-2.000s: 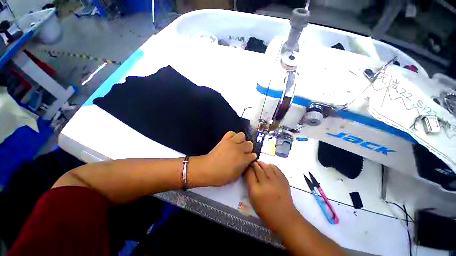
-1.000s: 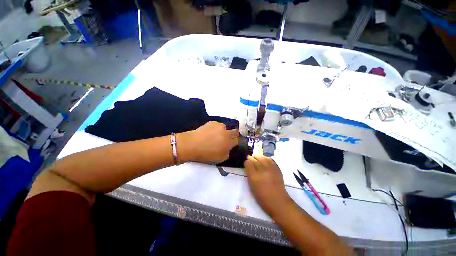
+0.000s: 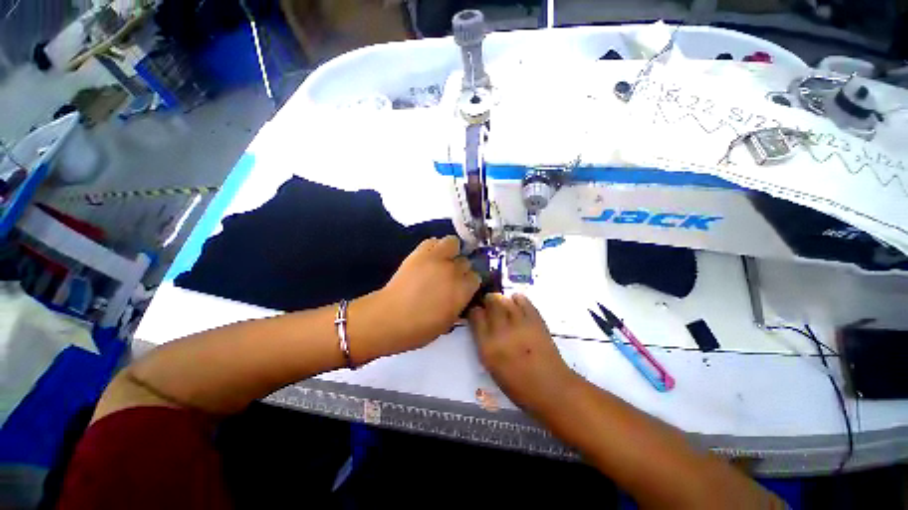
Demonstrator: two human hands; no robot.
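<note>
A large black garment panel point(image 3: 309, 244) lies flat on the white table, left of the needle. Its narrow right end runs under my left hand point(image 3: 433, 289), whose fingertips are on the black cloth beside the presser foot point(image 3: 490, 249). My right hand point(image 3: 518, 344) is just in front of the needle, its fingertips pinching the near edge of a small black folded piece point(image 3: 483, 274). My fingers partly hide the small piece and the place where the cloths meet. The white sewing machine arm point(image 3: 647, 214) with blue "JACK" lettering extends to the right.
Thread snips point(image 3: 634, 349) and a small black swatch point(image 3: 703, 335) lie right of my right hand. A black rounded cloth piece point(image 3: 652, 267) is beneath the machine arm. A sheet with handwriting point(image 3: 717, 115) and a metal item point(image 3: 769, 146) rest on the arm. A ruler strip point(image 3: 418, 411) runs along the front.
The view has shifted. My hands have drawn closer together at the needle, and the small black cloth between them now shows less. The panel's right end stays by the needle.
</note>
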